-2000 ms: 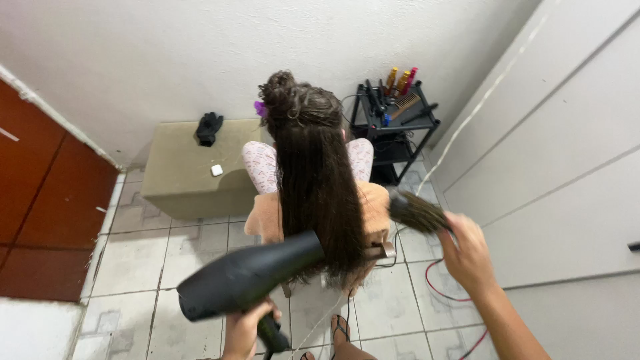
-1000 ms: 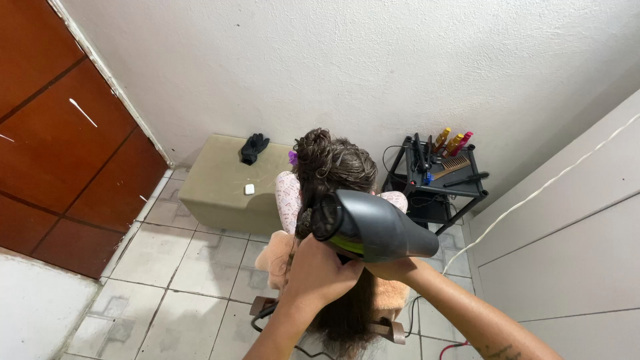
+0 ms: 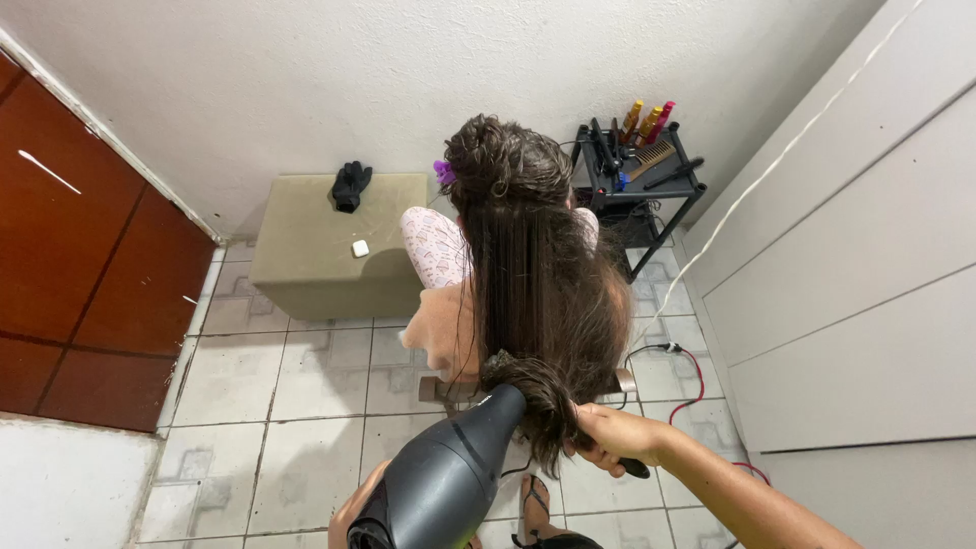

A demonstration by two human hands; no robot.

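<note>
A seated person with long dark hair (image 3: 526, 290) faces away from me, the upper hair gathered on top with a purple clip (image 3: 444, 171). My left hand (image 3: 358, 503), partly hidden behind it, holds a black hair dryer (image 3: 450, 465). The dryer's nozzle points at the ends of the hair. My right hand (image 3: 610, 438) is closed round a hairbrush, whose black handle end (image 3: 634, 467) sticks out to the right. Hair wraps over the brush head and mostly hides it. A peach towel (image 3: 446, 328) lies around the person's shoulders.
Against the wall stands an olive ottoman (image 3: 328, 267) with a black glove (image 3: 351, 187) and a small white case (image 3: 361, 248). A black cart (image 3: 637, 183) holds combs and several bottles. White cabinets (image 3: 854, 305) line the right side. A red cord (image 3: 698, 381) runs over the tiled floor.
The dryer has moved from in front of the upper back down to the hair ends, at the lower left. My right hand has the brush in the hair ends, lower than before.
</note>
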